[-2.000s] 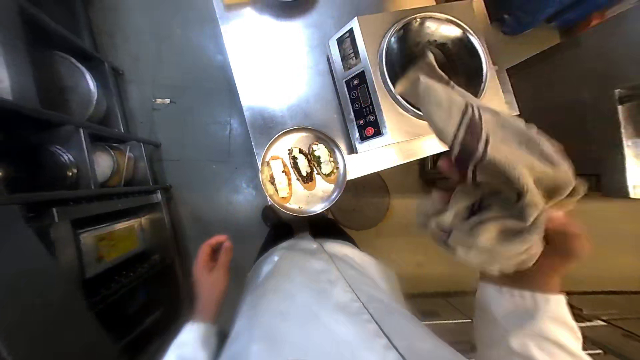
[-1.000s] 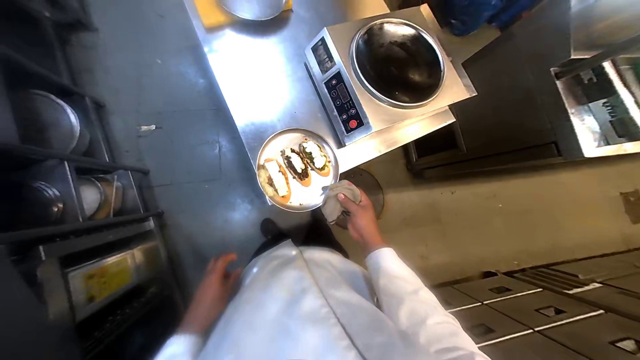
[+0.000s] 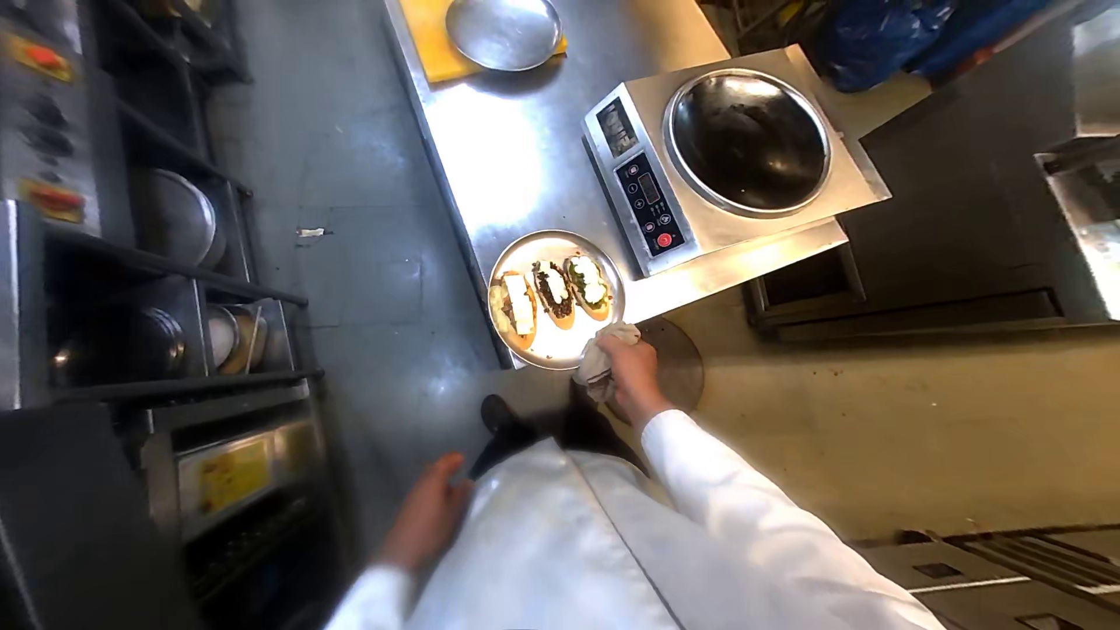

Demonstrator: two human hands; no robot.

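Observation:
A round metal tray [image 3: 557,347] sits at the near corner of the steel table, bearing three topped slices of bread [image 3: 553,293] in a row. My right hand [image 3: 632,369] grips a bunched beige cloth [image 3: 598,367], which is against the tray's lower right rim. Whether the fingers also pinch the rim through the cloth cannot be told. Low beside my apron hangs my left hand [image 3: 430,512], holding nothing, its fingers loosely apart and slightly blurred.
An induction wok cooker [image 3: 648,210] with a dark wok [image 3: 751,143] stands right of the tray. A metal bowl [image 3: 504,33] rests over a yellow board [image 3: 429,52] at the table's far end. Shelves with pans [image 3: 175,219] and an oven [image 3: 232,477] line the left.
The cloth, hanging loose near the wok two seconds ago, is now bunched at the tray's rim in my right hand. The wok's inside has come fully into sight. The tray remains at the table corner.

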